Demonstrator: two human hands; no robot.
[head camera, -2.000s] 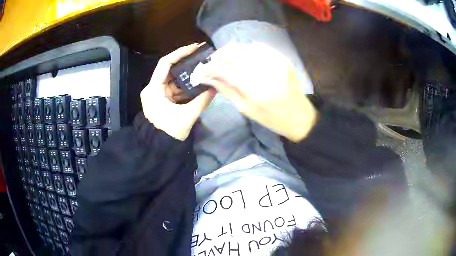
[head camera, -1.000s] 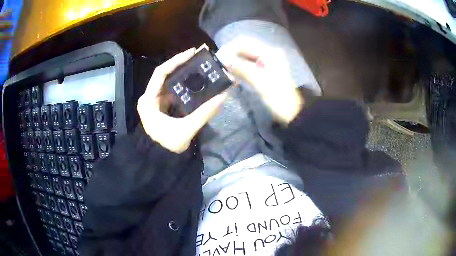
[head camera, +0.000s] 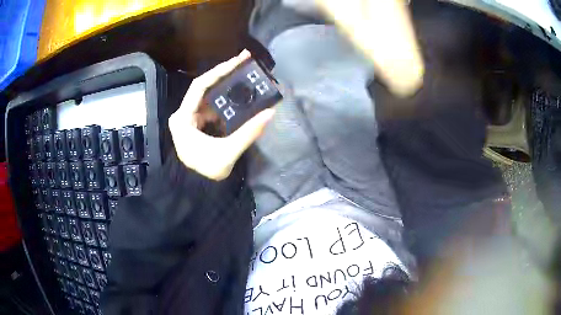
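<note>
My left hand (head camera: 206, 132) holds a black rectangular unit (head camera: 243, 93) by its edges above my lap, fingers along the far side and thumb along the near side. The unit's face shows a round dark centre and small white square marks around it. My right hand (head camera: 384, 46) is apart from the unit, near the top of the view. It is blurred and overexposed, and its fingers are cut off by the upper edge, so its grip cannot be made out.
A black tray (head camera: 157, 98) at the left holds rows of similar black units, with a white area (head camera: 104, 109) at its far end. A yellow-orange bench edge (head camera: 92, 21) and a blue bin (head camera: 18, 37) are at the upper left. A white surface (head camera: 517, 15) is at the upper right.
My right hand has left the unit and moved up and right toward the upper edge. My left hand still holds the unit, its marked face now uncovered. The red item at the top is out of view.
</note>
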